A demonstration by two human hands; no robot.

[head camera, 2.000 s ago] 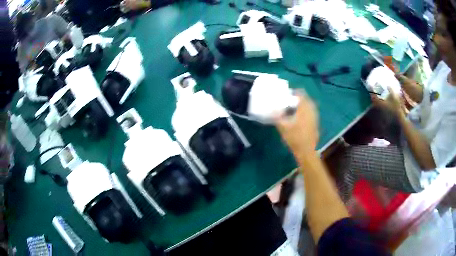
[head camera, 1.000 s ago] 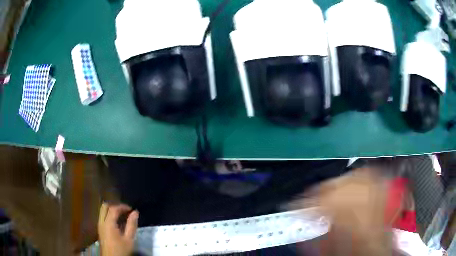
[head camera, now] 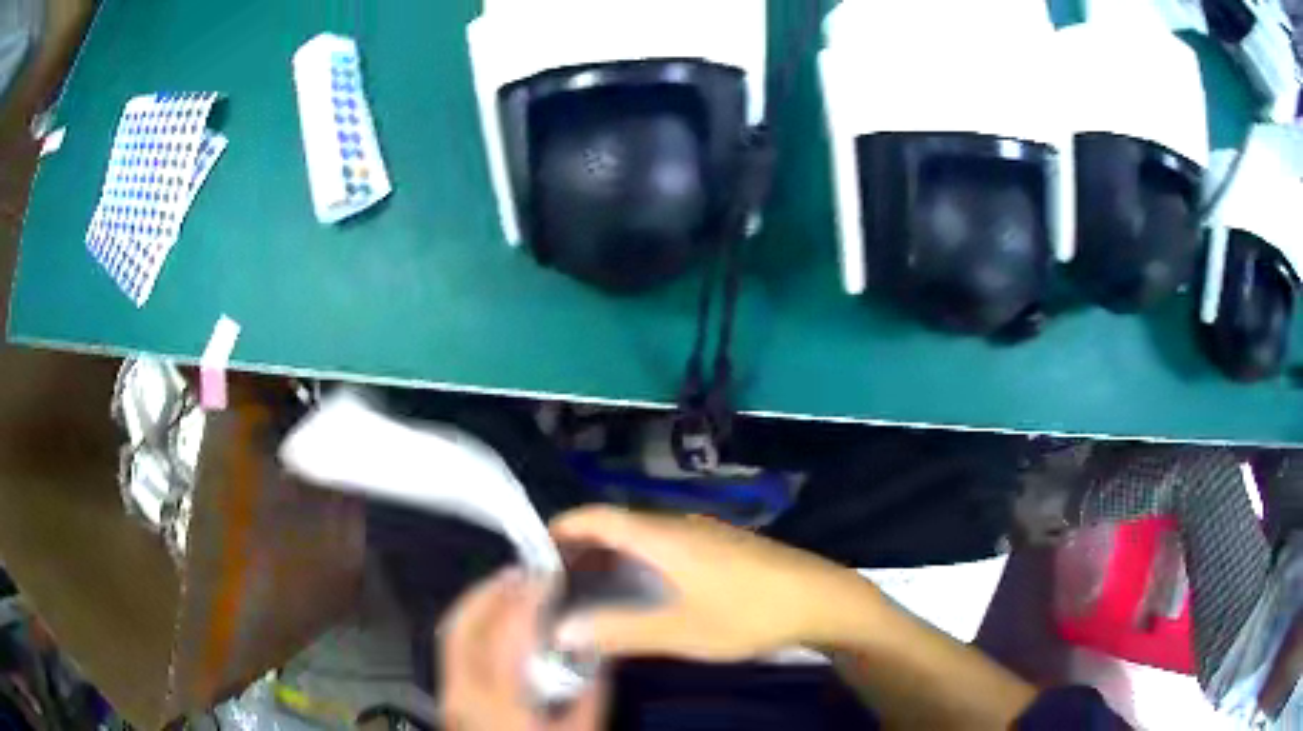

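A long white label sheet [head camera: 422, 464] is bent in a curve over my lap, below the table edge. My left hand [head camera: 500, 650] is blurred and closed on its lower part, with a white bit showing beside the fingers. My right hand [head camera: 686, 571] meets it from the right, fingers curled at the strip; blur hides whether they grip it. A white-and-black dome camera [head camera: 622, 172] stands on the table ahead, a black cable [head camera: 715, 314] hanging from it over the edge.
More dome cameras [head camera: 950, 229] stand to the right. At left lie a square dot sticker sheet [head camera: 150, 179] and a narrow sticker strip [head camera: 340, 136]. Pink tape [head camera: 215, 374] hangs on the table edge [head camera: 500, 400]. A brown carton [head camera: 207, 571] is at lower left, a red item [head camera: 1129, 586] at lower right.
My view has swung from the wider table down to my lap. The label sheet, stretched flat between my hands a second ago, is now bent upward at left, and my hands have come together.
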